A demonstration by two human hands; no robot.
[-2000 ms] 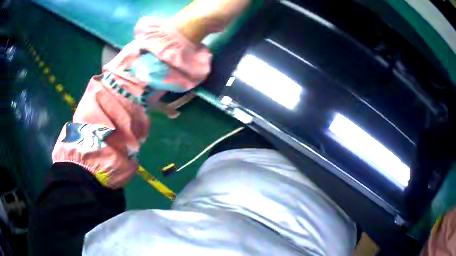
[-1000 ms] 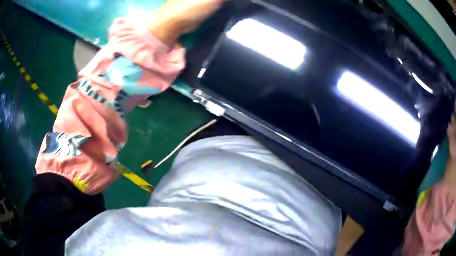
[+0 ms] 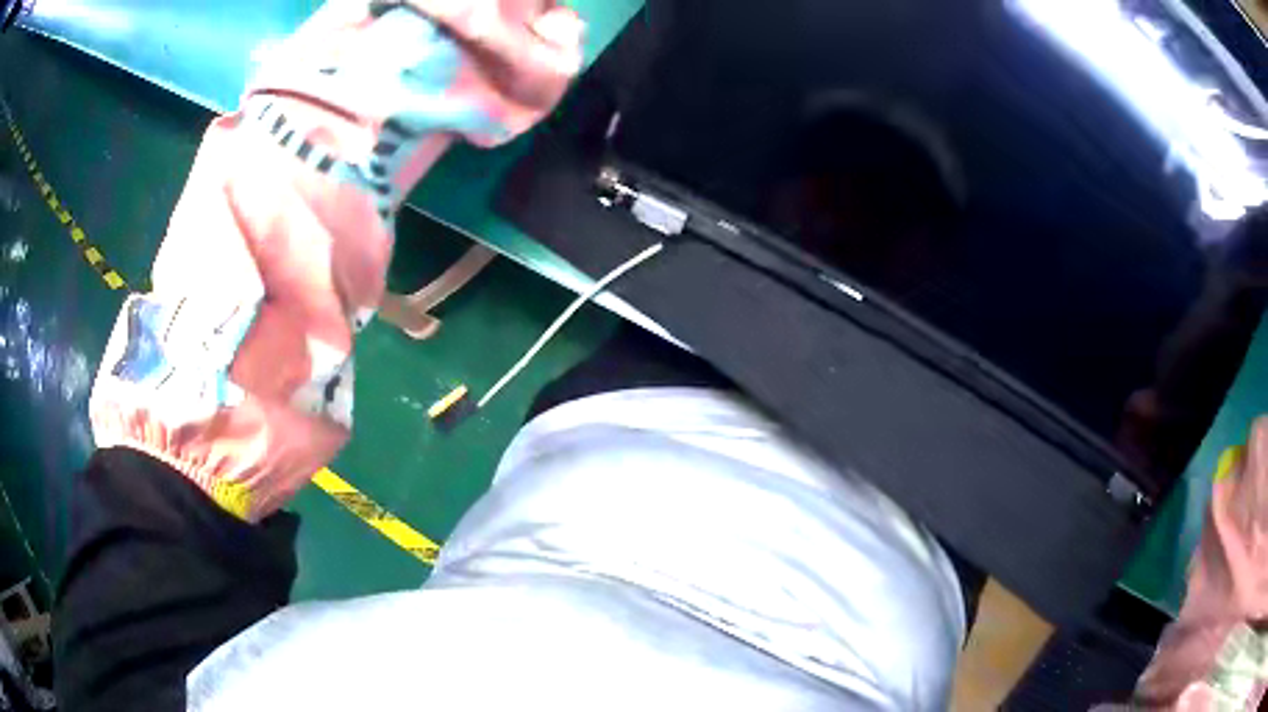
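A display assembly [image 3: 834, 181] lies screen side up on a black mat [image 3: 848, 383]. Its far side is cut off by the top edge. A silver hinge [image 3: 656, 212] sits at the left end of its near edge and another hinge [image 3: 1126, 487] at the right end. A thin pale cable [image 3: 556, 323] hangs from near the left hinge over the bench edge, with a dark and yellow end [image 3: 452, 406]. Bright, wrinkled reflections, possibly clear film [image 3: 1182, 118], show at upper right. My left hand is beyond the top edge and my right beyond the right edge; only pink sleeves show.
The green bench edge [image 3: 459, 244] runs diagonally at upper left. Below it are a green floor with yellow-black tape [image 3: 376, 512] and a curved light-brown piece [image 3: 438, 295]. My grey-clad body [image 3: 626, 556] is close to the mat's near edge. A tan surface [image 3: 1004, 647] shows at lower right.
The display's near edge lies farther from the mat's near edge, so more mat shows. The two bright reflections have left the middle of the screen. My right hand has gone out of view.
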